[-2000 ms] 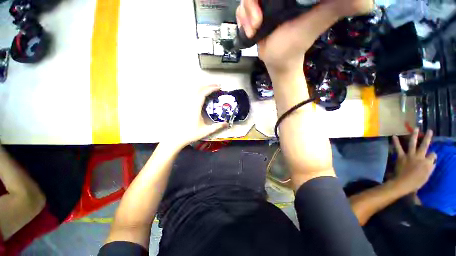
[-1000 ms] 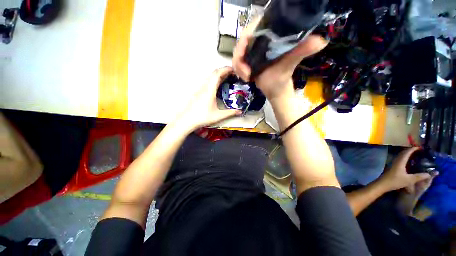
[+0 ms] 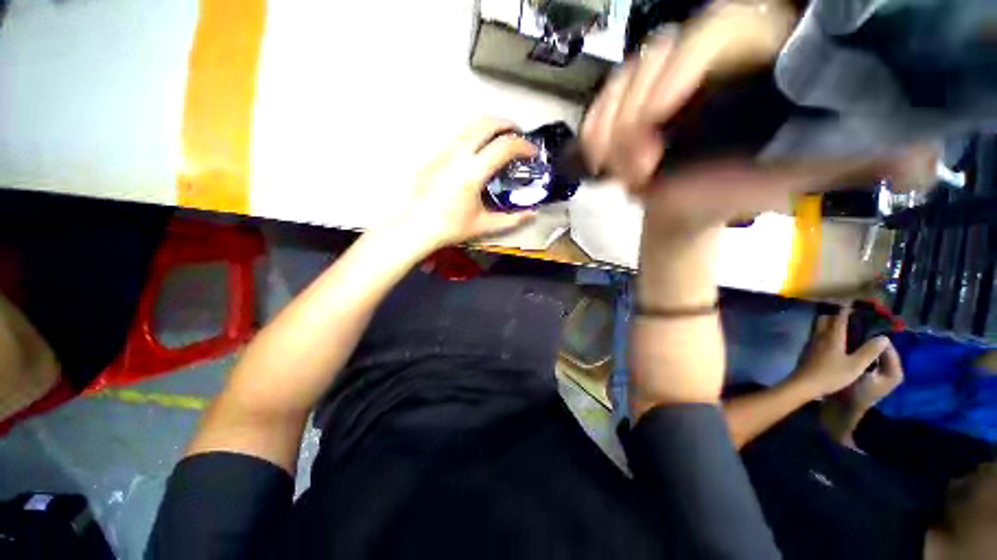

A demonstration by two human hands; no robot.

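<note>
My left hand (image 3: 472,188) holds a round black unit (image 3: 529,178) with a silvery white centre, low at the front edge of the white bench (image 3: 339,98). My right hand (image 3: 656,115) is blurred and wrapped round a thick black electric screwdriver (image 3: 727,129), to the right of the unit. The screwdriver's tip is blurred near the unit's right side; I cannot tell if it touches. The black cord lies across my right wrist.
A light grey feeder box (image 3: 525,53) stands beyond my hands. Yellow tape strips (image 3: 222,104) cross the bench. A red stool (image 3: 197,301) is at lower left. At right, a neighbour's hands (image 3: 847,366) hold a dark part near black slotted racks (image 3: 946,235).
The view has shifted. The screwdriver in my right hand has moved right and tilted towards lying flat. My left hand keeps holding the unit, its fingers now further over it.
</note>
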